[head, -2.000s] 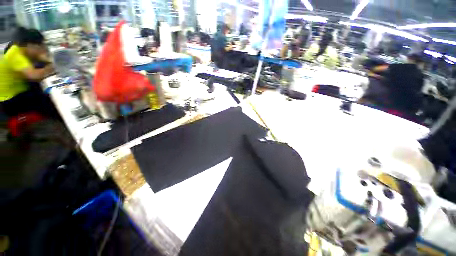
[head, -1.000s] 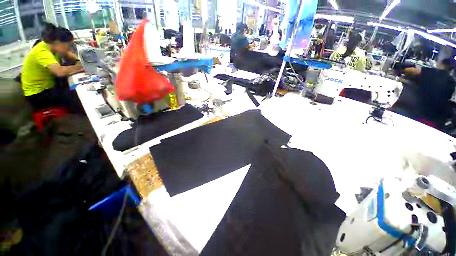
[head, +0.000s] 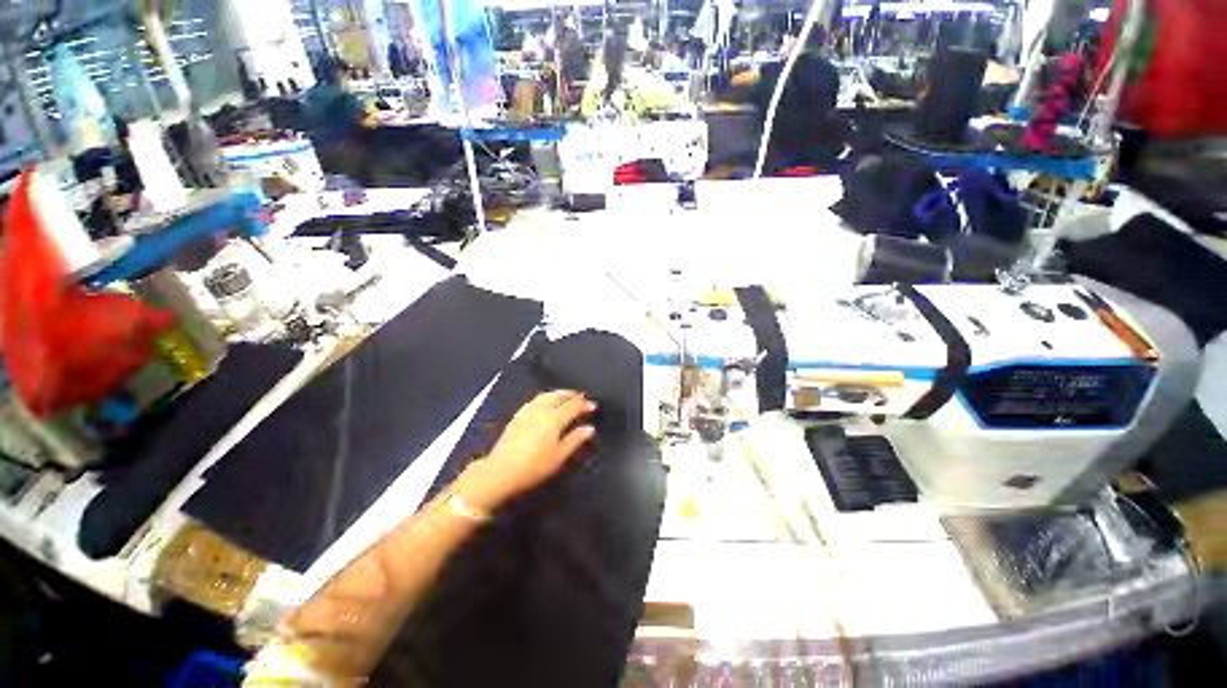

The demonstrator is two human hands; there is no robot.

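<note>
A black fabric panel (head: 538,578) with a rounded far end lies on the white table, just left of the needle area (head: 702,403) of the white sewing machine (head: 861,383). My left hand (head: 538,444) rests palm down on the panel near its rounded end, fingers a little apart, gripping nothing visible. My forearm comes in from the bottom left. A flat pile of cut black panels (head: 363,410) lies to the left of the hand. My right hand is not in view.
Black labels (head: 861,468) lie on the machine bed. A clear plastic bag (head: 1063,551) is at the right table edge. Black strips (head: 764,347) drape over the machine head. A narrow dark piece (head: 189,444) and red bag (head: 67,316) are at left. People sit at stations behind.
The view has swung right, bringing the whole machine into view. My left hand has come into view and lies on the panel, whose rounded end now lies beside the needle area.
</note>
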